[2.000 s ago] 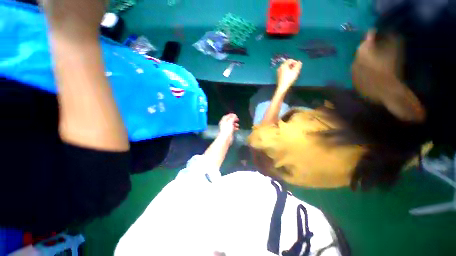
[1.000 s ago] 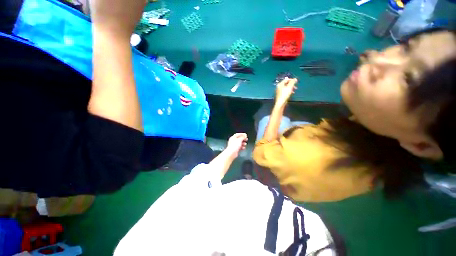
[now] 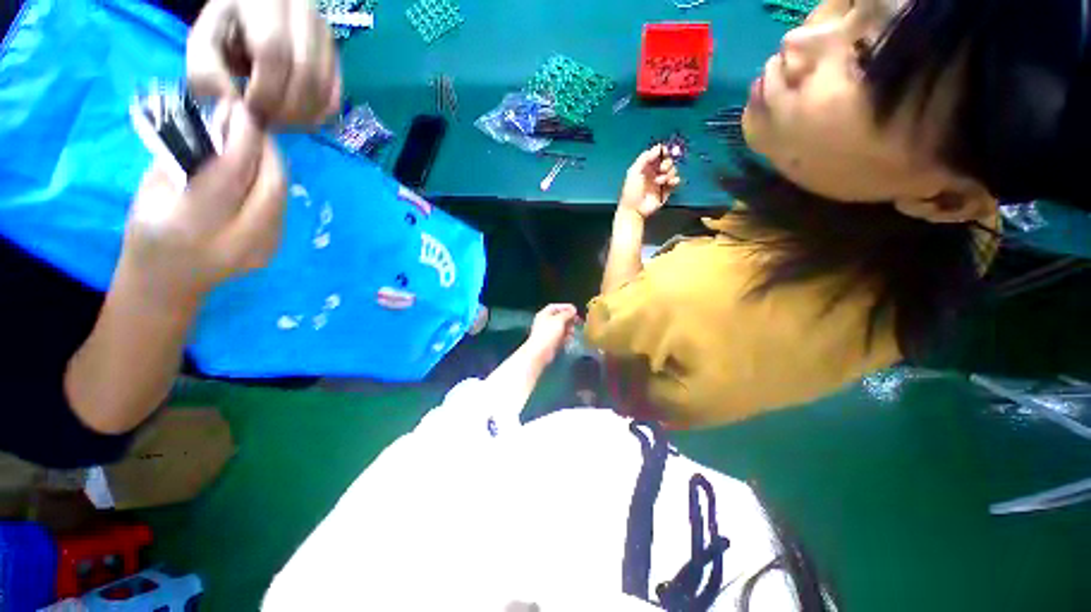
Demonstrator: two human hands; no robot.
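My left hand (image 3: 553,328) is small and blurred near the middle, at the end of a white sleeve. Its fingers look curled. It is below the green table's front edge, and I cannot tell if it holds anything. My right hand is not in view. On the green table (image 3: 503,72) ahead, a clear bag (image 3: 514,120) lies against green lattice-like parts (image 3: 568,86). Dark thin strips (image 3: 562,127) lie beside the bag. A red bin (image 3: 675,60) with small dark pieces stands to the right.
At the left, a person in a blue apron (image 3: 359,257) holds a dark and silvery bundle (image 3: 180,126) in raised hands. At the right, a person in a yellow top (image 3: 730,329) has a hand (image 3: 650,179) at small dark parts. Stools (image 3: 102,562) stand at the lower left.
The apron wearer's two hands and bundle have come into view. The yellow-topped person's head has shifted left. The table and bin sit slightly differently in view. My left hand still looks curled.
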